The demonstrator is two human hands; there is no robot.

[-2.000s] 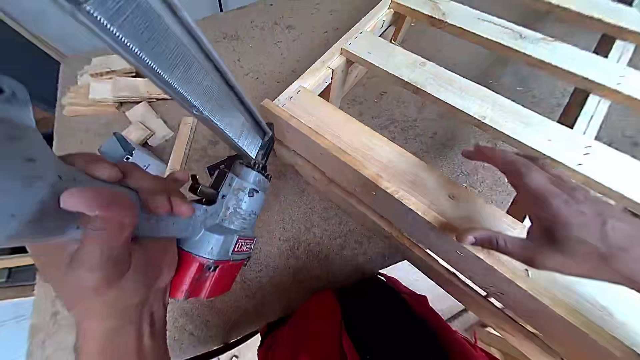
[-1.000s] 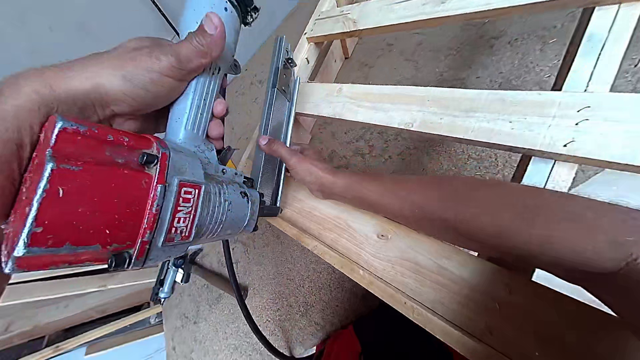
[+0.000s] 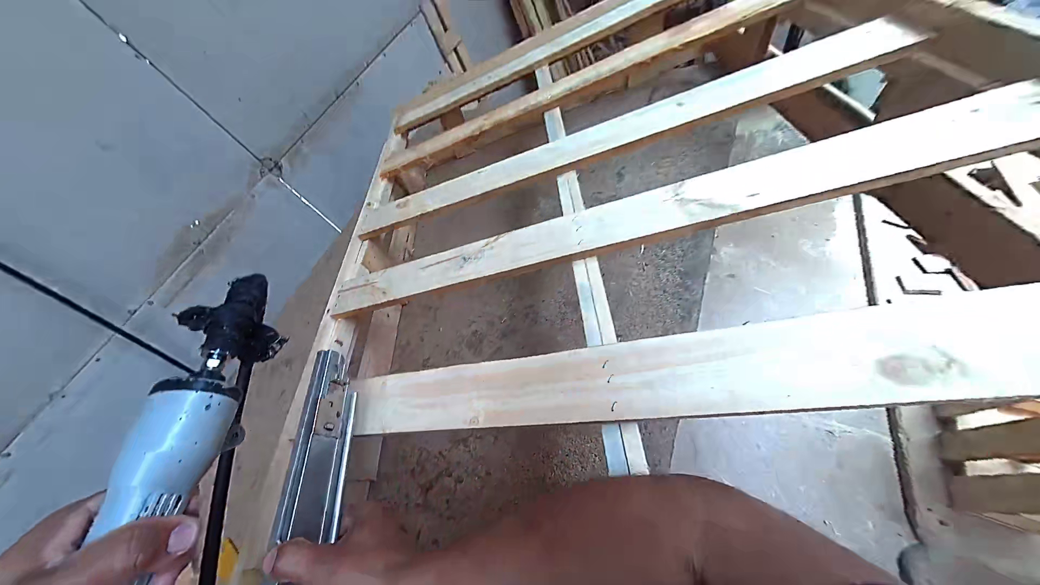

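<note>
At the lower left my left hand (image 3: 134, 544) is closed around the grey handle of a pneumatic stapler (image 3: 166, 439); black tape wraps its air fitting (image 3: 236, 317). My right hand (image 3: 349, 552) holds the lower end of the stapler's metal magazine (image 3: 317, 455), which lies over the corner of a slatted wooden frame (image 3: 487, 398). The stapler's head is out of view below. Bent staples show in the nearest slat. A pale batten (image 3: 597, 301) crosses beneath the slats.
A black air hose (image 3: 89, 313) runs across the tiled floor (image 3: 106, 146) at left. Brown board lies under the frame. More wooden pieces (image 3: 987, 463) are at the lower right, and timber (image 3: 536, 16) stands at the back.
My right hand, apart from the stapler two seconds ago, came onto its magazine and is still there. The view has swung toward the frame's far end, and the stapler's red body has left it.
</note>
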